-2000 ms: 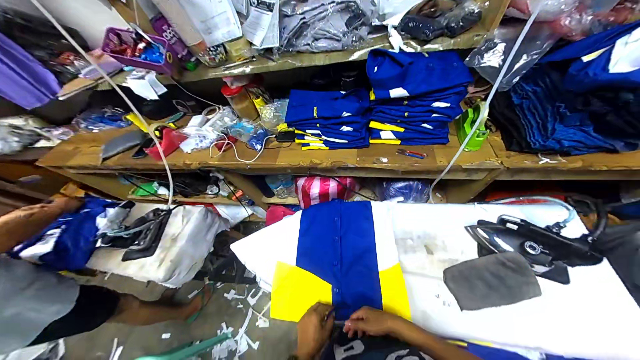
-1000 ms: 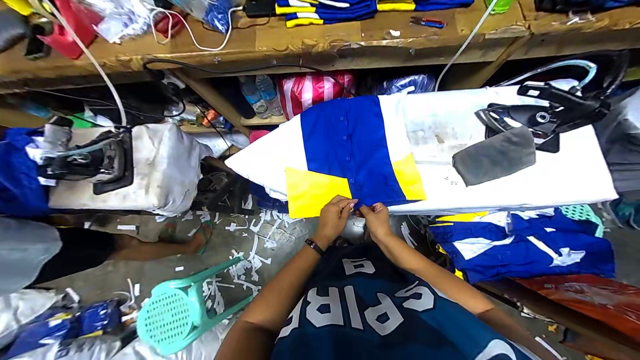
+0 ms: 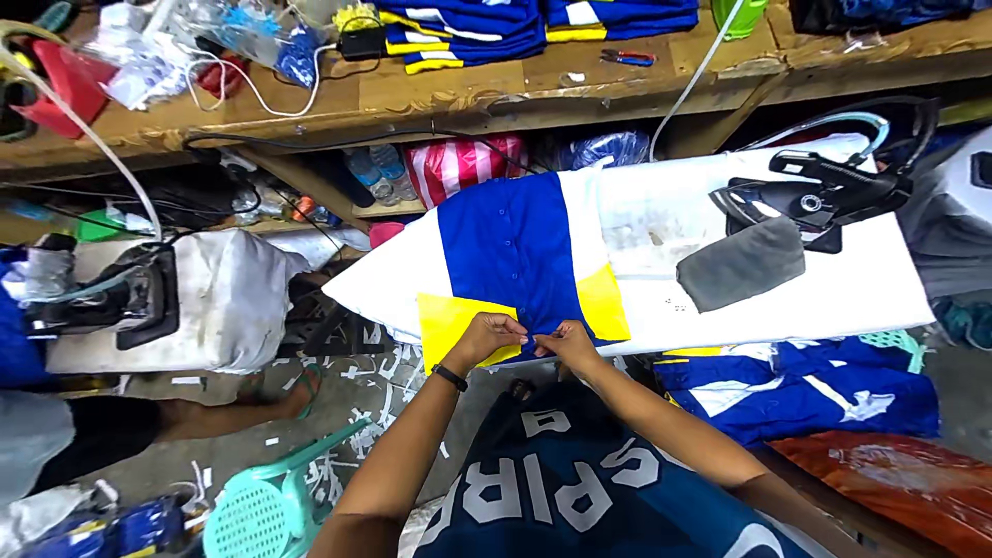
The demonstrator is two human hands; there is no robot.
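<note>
A blue shirt with white and yellow panels [image 3: 504, 232] lies buttoned-front up across a white padded ironing board [image 3: 697, 310]. At its near end my left hand [image 3: 496, 335] pinches the blue button edge beside the left yellow panel. My right hand [image 3: 564, 342] pinches the same edge just to the right, fingertips almost touching the left ones. What exactly lies between the fingertips is too small to tell. A black steam iron [image 3: 814, 194] rests at the board's right end, partly behind a dark grey cloth pad [image 3: 742, 263].
Behind the board runs a wooden shelf [image 3: 465, 93] with folded shirts [image 3: 465, 31] and small pliers [image 3: 628, 57]. Another iron [image 3: 116, 298] sits on a padded board at left, near a person's leg [image 3: 209, 418]. A green plastic stool [image 3: 248, 515] and blue garments [image 3: 798, 387] flank me.
The view has tilted down since the earliest frame. Both hands stay together at the shirt's near edge, with small finger movements. The shirt, iron and grey pad remain on the board.
</note>
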